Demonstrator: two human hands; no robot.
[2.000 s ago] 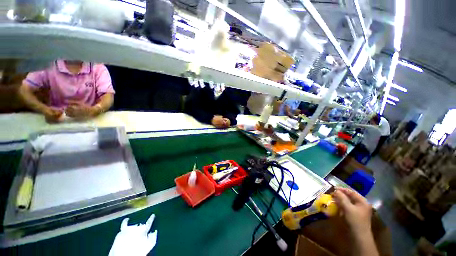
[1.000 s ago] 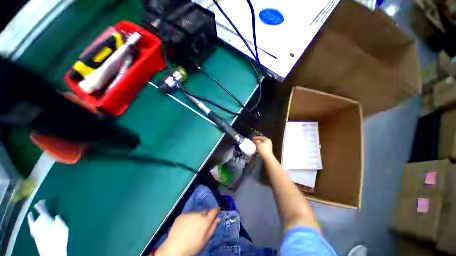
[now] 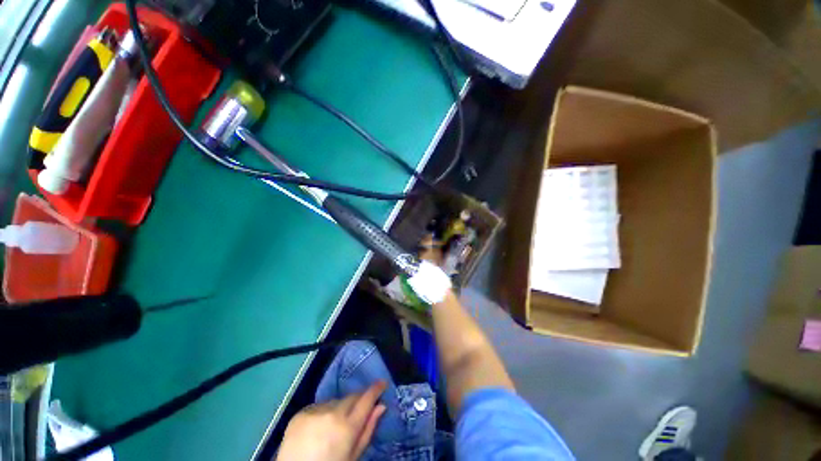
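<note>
A small open carton [image 3: 484, 236] with mixed small items stands low beside the bench edge. My right hand [image 3: 435, 259] reaches down into it. The white tip of a rod partly covers the hand, so its fingers and any grip are unclear. The rod [image 3: 365, 227], with a metal shaft, dark grip and yellow-ended head, lies across the green surface and juts over its edge. My left hand [image 3: 326, 430] is bare, over the denim on my lap, fingers apart, holding nothing visible.
A red bin [image 3: 135, 135] holds a yellow-black utility knife [image 3: 70, 103] and white tubes. Another red bin [image 3: 67, 261] holds a dispensing bottle. Black cables cross the bench. A large brown carton [image 3: 666, 243] with white sheets stands on the floor. A white glove [image 3: 70, 428] lies lower left.
The yellow-black tool seen in my right hand two seconds ago no longer shows there. That hand has moved down into the small carton. The view has swung down and closer to the bench edge.
</note>
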